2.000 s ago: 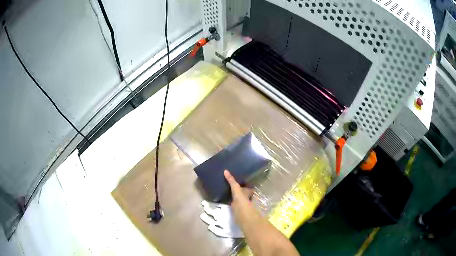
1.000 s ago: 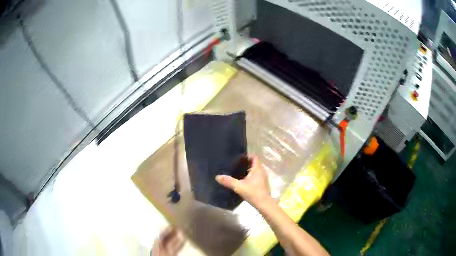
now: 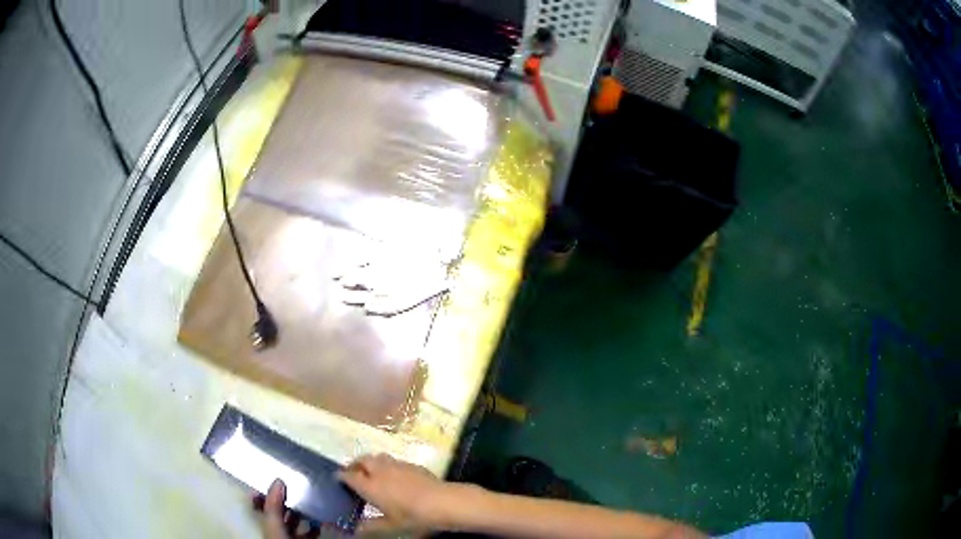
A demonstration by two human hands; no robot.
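A dark glossy box (image 3: 276, 460) is held low over the pale table's near part, with glare along its face. My right hand (image 3: 395, 493) grips its right end from above. My left hand (image 3: 282, 516) is at its lower edge, partly cut off by the bottom of the picture, with fingertips against the box. A pale glove, washed out by glare, lies on the brown board (image 3: 306, 363). A black plug with cord (image 3: 262, 328) lies on the board's left part.
The tunnel's roller edge (image 3: 400, 55) and a red-orange clamp handle (image 3: 538, 86) are at the top. A black bin (image 3: 659, 179) stands on the green floor right of the table. Yellowed tape (image 3: 495, 242) runs along the table's right side.
The box has moved from the brown board toward me, to the table's near end. Both hands are now at it. The view has turned, showing more floor at right.
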